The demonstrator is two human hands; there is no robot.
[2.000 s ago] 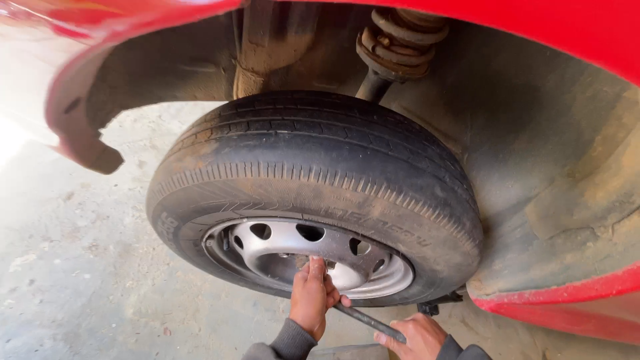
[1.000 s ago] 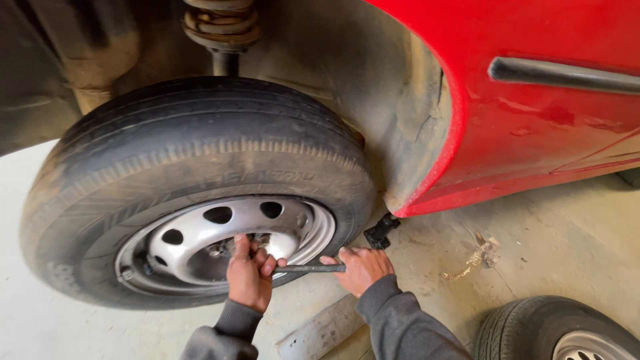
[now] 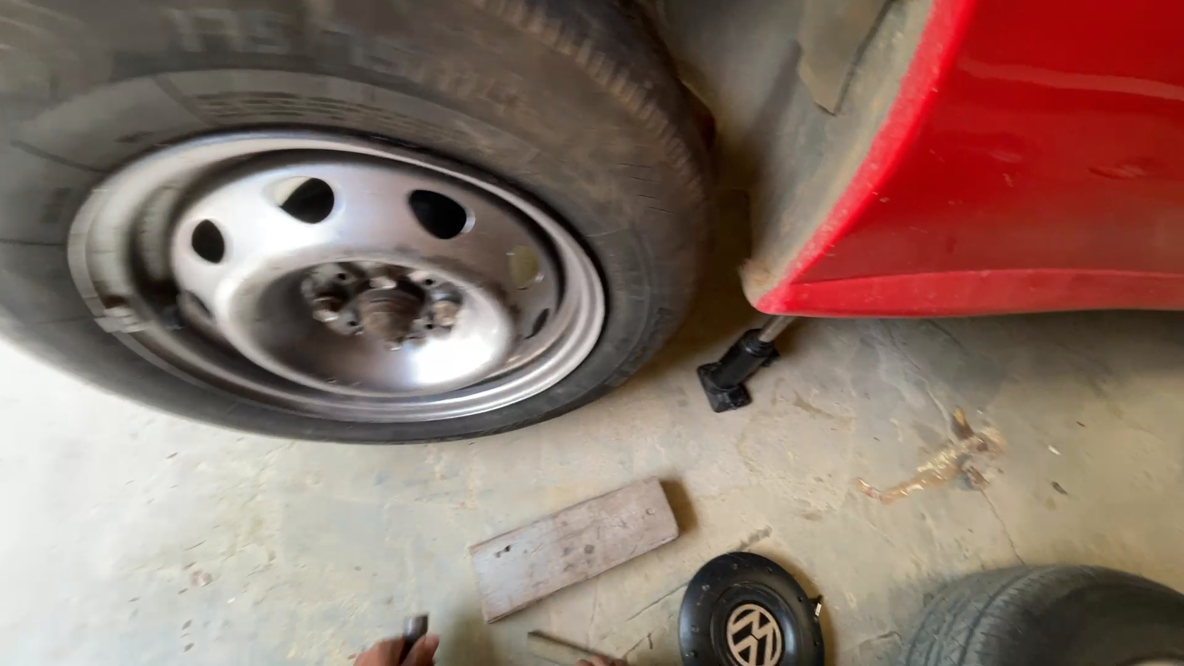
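Note:
The car wheel with its steel rim [image 3: 277,213] fills the upper left, and wheel bolts [image 3: 384,277] sit around its hub centre [image 3: 387,316]. At the bottom edge my left hand [image 3: 396,653] is closed around a dark metal tool [image 3: 416,631], whose end sticks up from the fingers. To its right, only the fingertips of my right hand [image 3: 601,660] show, beside a thin bar [image 3: 553,647]; whether they grip it is cut off by the frame. Both hands are below the wheel, apart from the rim.
A black jack [image 3: 735,370] stands under the edge of the red car body [image 3: 1036,185]. On the concrete floor lie a wooden board [image 3: 575,546], a black Volkswagen wheel cap [image 3: 751,610] and, at the bottom right, another tyre [image 3: 1045,615]. A brownish stain or scrap [image 3: 934,467] is right of the jack.
Both hands have moved from the wheel's hub, where they held a bar, down to the frame's bottom edge. The hub's bolts are now uncovered. The view has shifted closer to the wheel.

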